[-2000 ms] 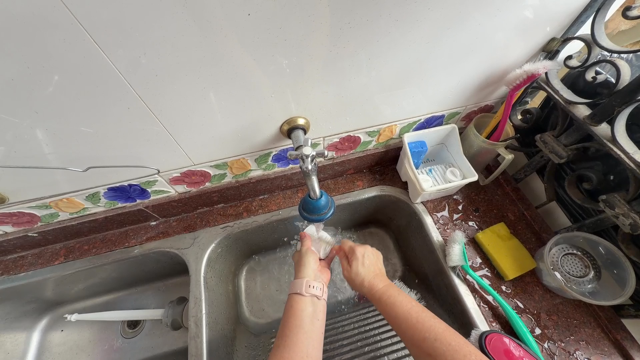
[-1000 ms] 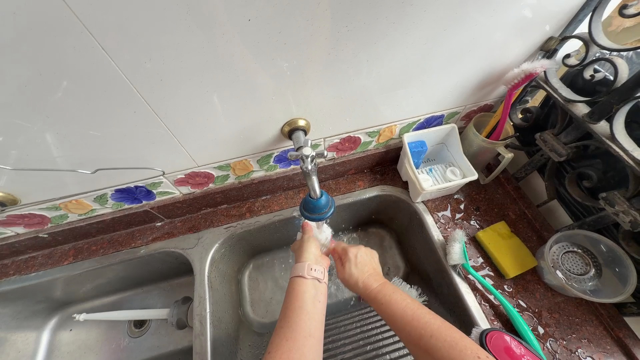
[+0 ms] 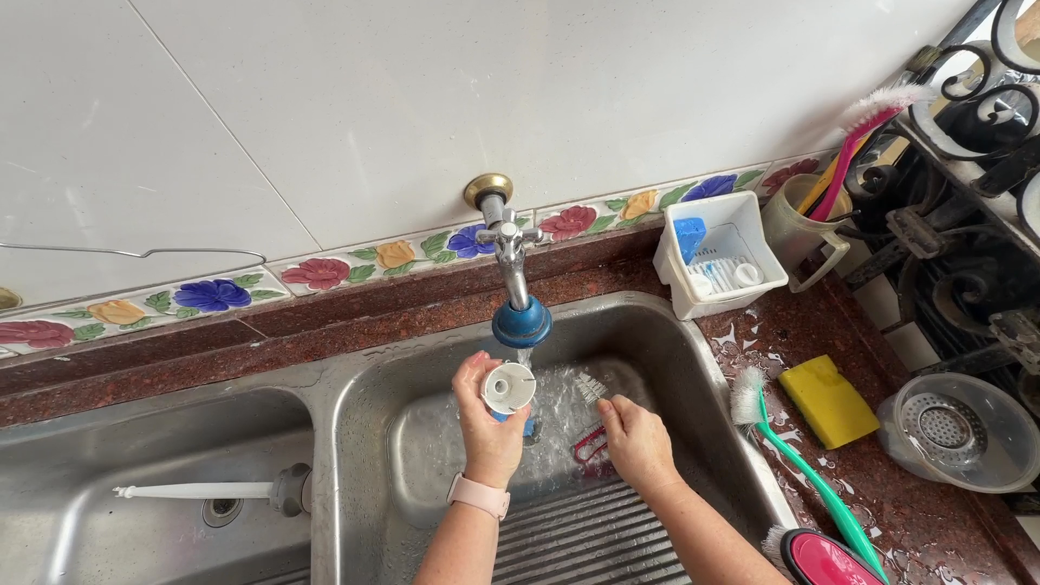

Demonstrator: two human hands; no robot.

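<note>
My left hand (image 3: 487, 431), with a pink band at its wrist, grips a round white plastic part (image 3: 509, 388) whose hollow face points up. Water runs from the faucet (image 3: 511, 252) through its blue rubber nozzle (image 3: 522, 323) just behind that part. To the right, my right hand (image 3: 638, 443) holds a small brush with white bristles (image 3: 590, 388) over the sink basin; its handle is mostly hidden by the fingers. A red plastic item (image 3: 591, 446) shows near that hand, lower in the basin. A blue thing (image 3: 528, 426) lies beside the drain, partly behind my left hand.
A white tub (image 3: 682, 305), a mug of brushes (image 3: 796, 231), a yellow sponge (image 3: 829, 401), a green-handled brush (image 3: 821, 487), a pink scrub brush (image 3: 829, 559) and a clear bowl with a strainer (image 3: 959, 431) stand on the wet counter. A white plastic rod part (image 3: 203, 491) lies in the left basin.
My hands have moved apart, and the brush is now away from the white part. My left hand has come down from the nozzle, with the part's hollow face now showing.
</note>
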